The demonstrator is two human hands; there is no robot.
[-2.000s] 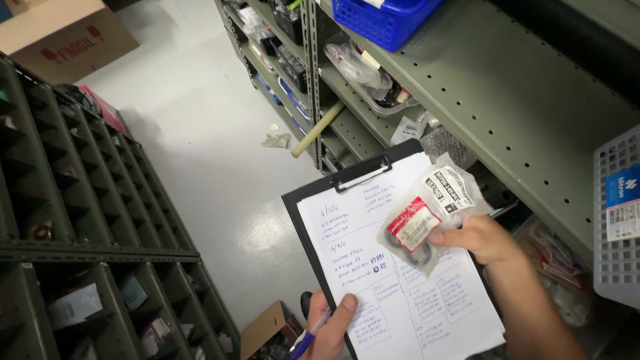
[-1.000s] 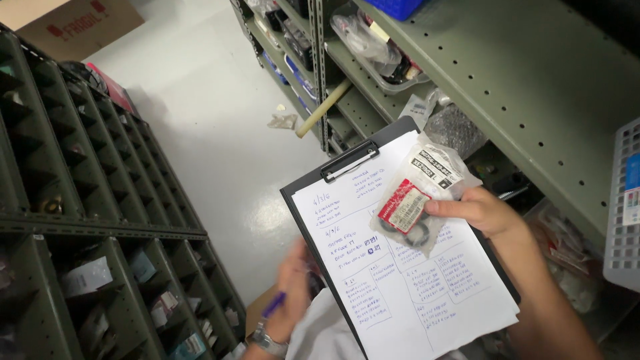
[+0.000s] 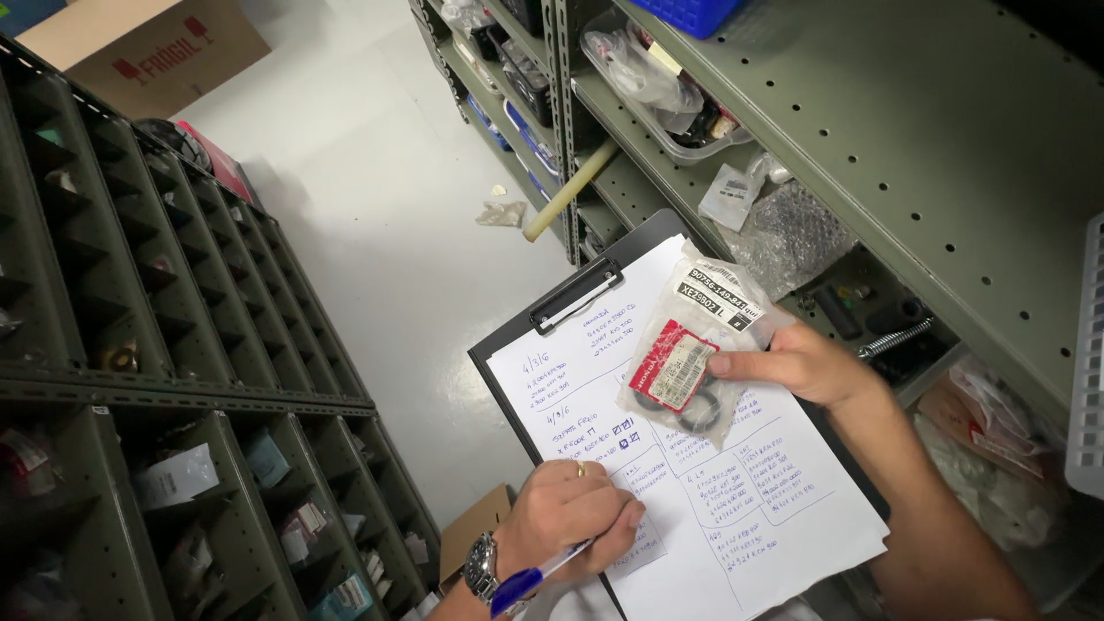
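A black clipboard (image 3: 660,226) with a metal clip holds white sheets (image 3: 742,552) covered in blue handwriting. My left hand (image 3: 573,517), wearing a metal watch, rests on the sheet's left part, closed around a blue pen (image 3: 539,576); its writing tip is hidden. At the board's right side, my right hand (image 3: 789,362) pinches a clear plastic bag (image 3: 733,345) under its thumb, over the paper. The bag has a red and white Honda label and dark ring-shaped parts inside. That hand's other fingers are hidden behind the bag and board.
Metal shelving with small compartments (image 3: 78,388) stands at left. At right, perforated shelves (image 3: 931,172) hold a clear plastic bin (image 3: 690,153), a blue basket (image 3: 690,10) and bubble wrap (image 3: 798,233). A pale tube (image 3: 573,190) juts over the floor. A cardboard box (image 3: 155,56) lies beyond.
My left hand, at the clipboard's left edge two seconds ago and blurred beside it one second ago, is now over the sheet with the pen. My right hand keeps the bag.
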